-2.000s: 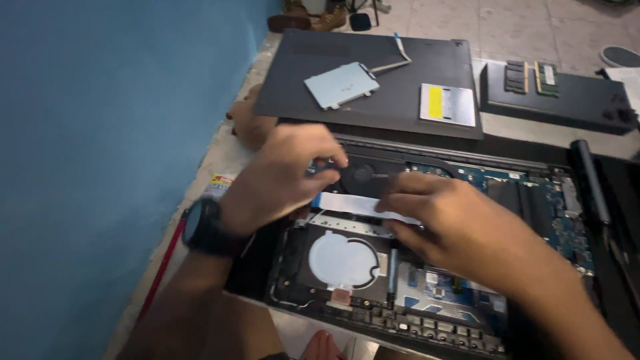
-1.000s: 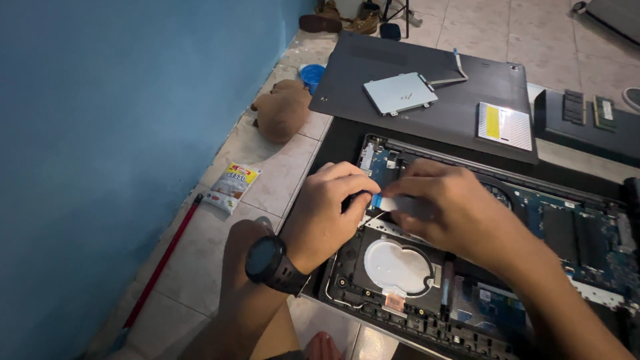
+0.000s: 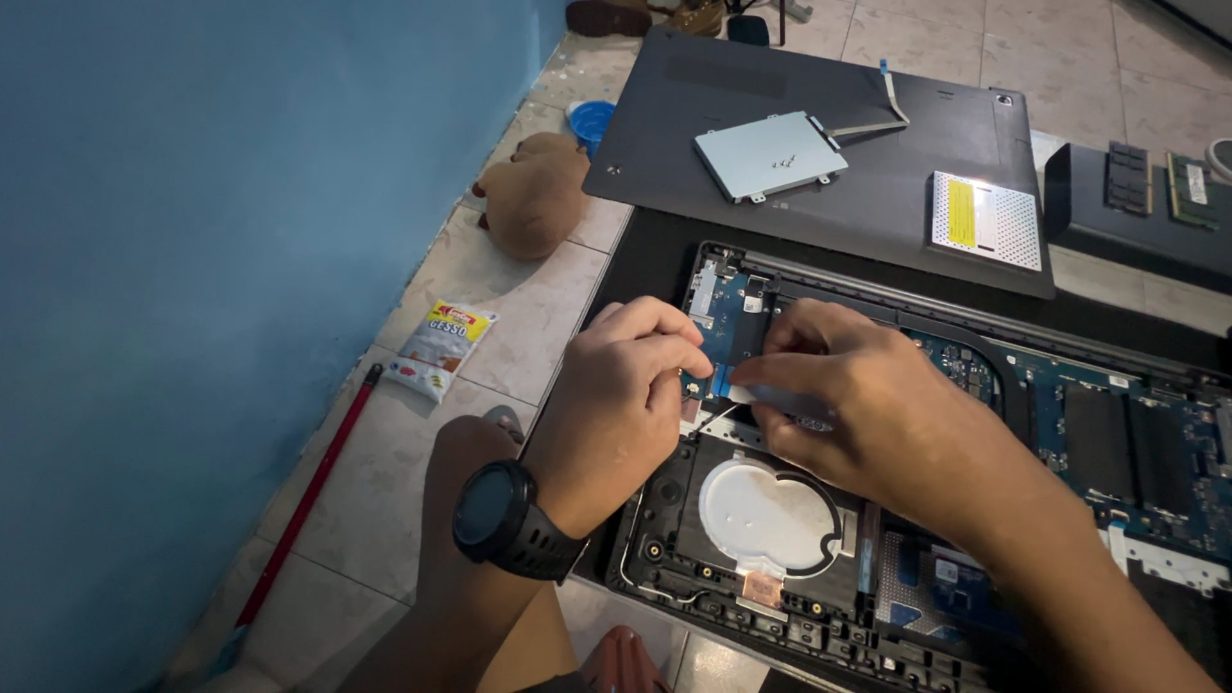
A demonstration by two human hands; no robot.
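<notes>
An opened laptop chassis [image 3: 770,602] lies before me, its inner parts bare. My right hand [image 3: 847,395] pinches a white flat ribbon cable [image 3: 746,394] near its blue end [image 3: 720,379], which lies at the edge of a small blue circuit board [image 3: 717,332]. Just left of that end is my left hand [image 3: 630,404], fingers bent, fingertips at the board; whether they touch it cannot be told. A round white speaker-like part [image 3: 760,510] sits below the hands. My right fingers hide part of the cable.
Beyond the chassis lies a dark laptop cover [image 3: 866,212] bearing a touchpad module [image 3: 770,156] with small screws and a perforated metal caddy [image 3: 987,219]. Memory modules [image 3: 1128,178] rest on a dark box [image 3: 1078,212] at right. A plush toy [image 3: 539,197] and a plaster bag [image 3: 443,348] lie on the floor.
Two seconds ago the ribbon cable stretched between my hands above the chassis; now its blue end is down at the small board, with both hands close together there. The view has shifted.
</notes>
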